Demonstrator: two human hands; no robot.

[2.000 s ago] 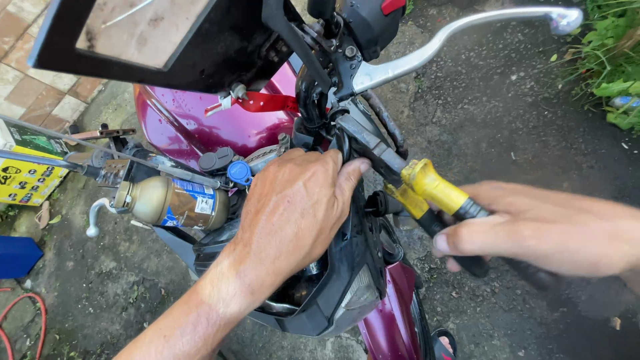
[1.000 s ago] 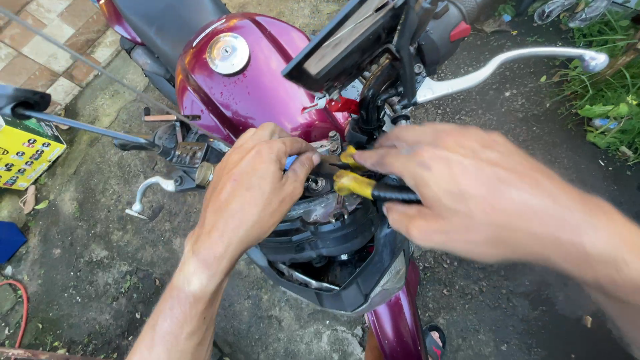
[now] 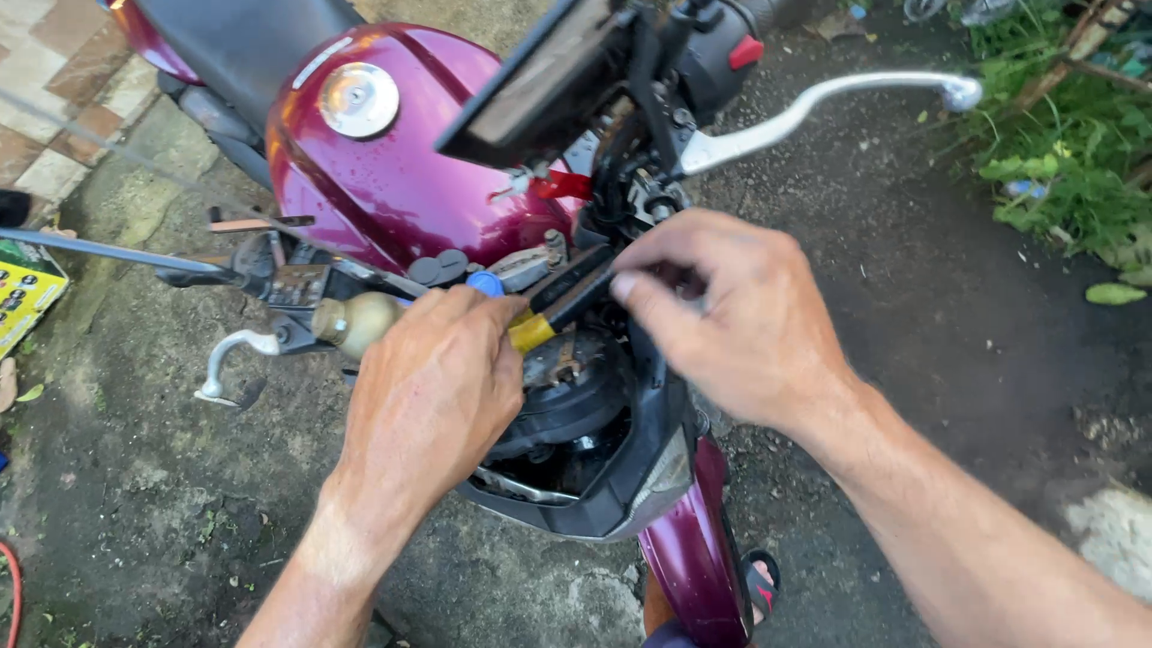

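Yellow-and-black-handled pliers [image 3: 533,331] lie across the handlebar area of a purple motorcycle, held near their yellow part by my left hand [image 3: 441,373]; their jaws are hidden. My right hand [image 3: 729,306] is bent over the far ends of the black handles, thumb and forefinger close together at the cables and clamp by the steering head; whether it grips anything is unclear. A blue cap [image 3: 485,284] shows just above my left fingers. Below the hands is the open black headlight housing [image 3: 576,504].
The purple fuel tank [image 3: 405,171] lies beyond the hands. A mirror [image 3: 531,85] and a silver lever [image 3: 837,94] stick out at the upper right. Another lever [image 3: 229,360] and a fluid reservoir [image 3: 355,324] are at the left. A sandalled foot [image 3: 761,580] stands beside the front fender [image 3: 697,558].
The pliers, in my right hand two seconds ago, are now in my left hand with their handles pointing to the upper right. The view has shifted, showing more of the tank.
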